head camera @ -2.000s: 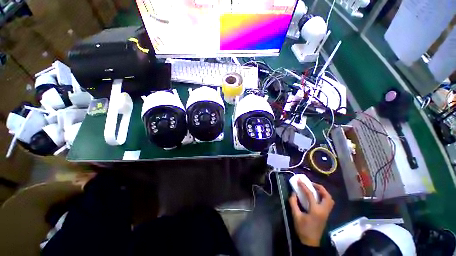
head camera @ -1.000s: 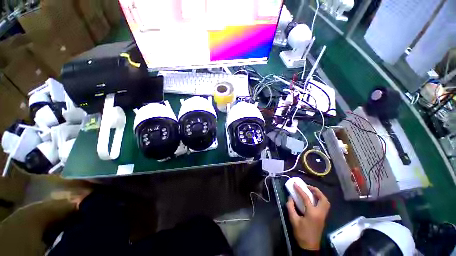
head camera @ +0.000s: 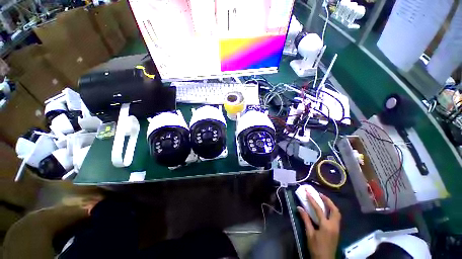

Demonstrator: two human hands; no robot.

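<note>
My right hand (head camera: 322,225) rests over a white computer mouse (head camera: 310,201) at the bench's front right. Three dome cameras with white caps and black balls stand on the green bench: one at left (head camera: 168,141), one beside it (head camera: 208,134), and one further right (head camera: 256,141). Their lenses face me. A large monitor (head camera: 202,40) behind them shows a bright split picture with an orange-magenta-blue area at lower right. A white keyboard (head camera: 215,93) lies under it. My left hand is not visible; the dark clothing at lower left hides that area.
A white loop-shaped bracket (head camera: 124,142) and black case (head camera: 119,91) are at left, beside piled cameras (head camera: 66,126). A yellow tape roll (head camera: 234,104) stands by the keyboard. Another tape roll (head camera: 331,174), tangled cables (head camera: 304,109) and an open metal box (head camera: 377,167) are at right. Another camera (head camera: 392,248) is at lower right.
The view has shifted, first one way and then partly back, so the bench sits lower in the picture. My right hand stays on the mouse. The three cameras keep their places on the bench.
</note>
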